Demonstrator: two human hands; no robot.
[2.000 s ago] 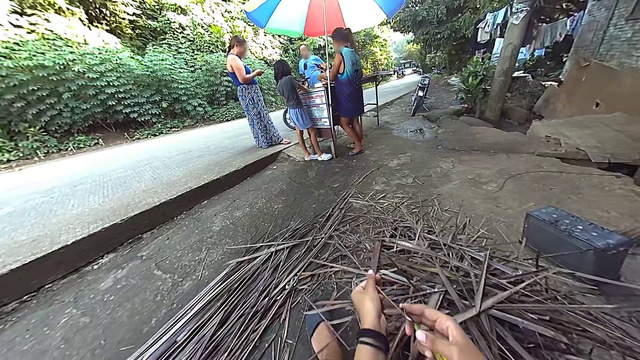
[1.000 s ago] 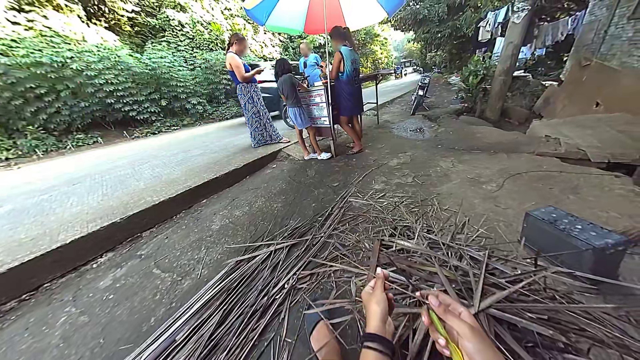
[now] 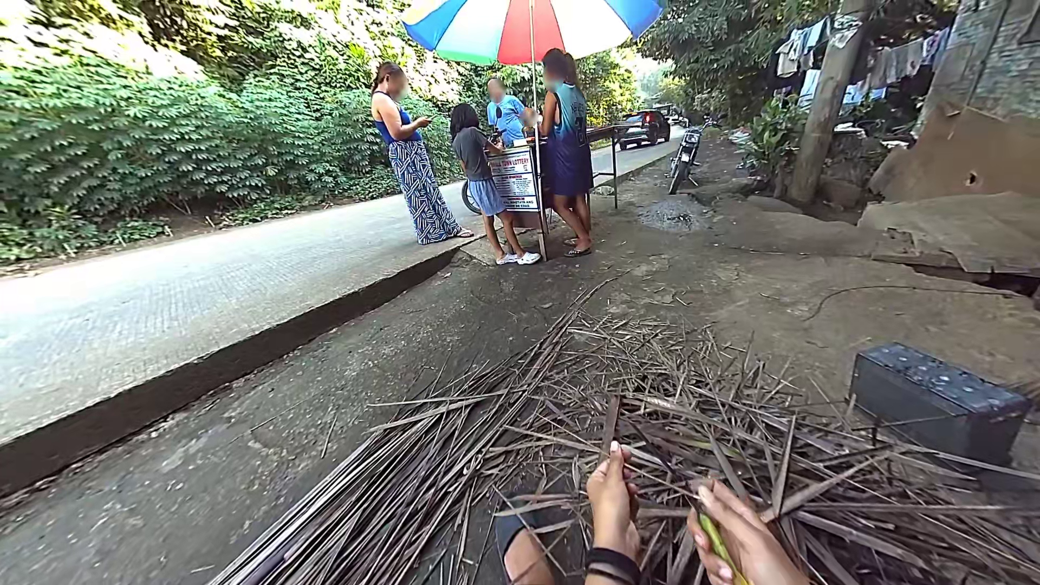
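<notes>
My left hand (image 3: 613, 496), with dark bands at the wrist, pinches a dry brown palm leaf strip (image 3: 611, 422) that points up from the fingers. To its right, my right hand (image 3: 743, 532) is closed around a yellow-green handle (image 3: 718, 544); a blade, if there is one, cannot be made out. Beneath and around both hands lies a tangled heap of dry leaf pieces (image 3: 682, 374). Long thin strips or leaf ribs (image 3: 390, 479) lie roughly side by side to the left of the hands.
A black box-like object (image 3: 934, 398) stands at the right. My foot in a dark sandal (image 3: 524, 544) is below the heap. Several people gather at a stall (image 3: 516, 183) under a striped umbrella (image 3: 528, 28). A raised road edge (image 3: 244, 357) runs along the left, and a motorcycle (image 3: 684, 158) is parked farther back.
My right hand has moved a little down and away from my left, which still holds a strip upright. A dark car now shows on the road behind the stall.
</notes>
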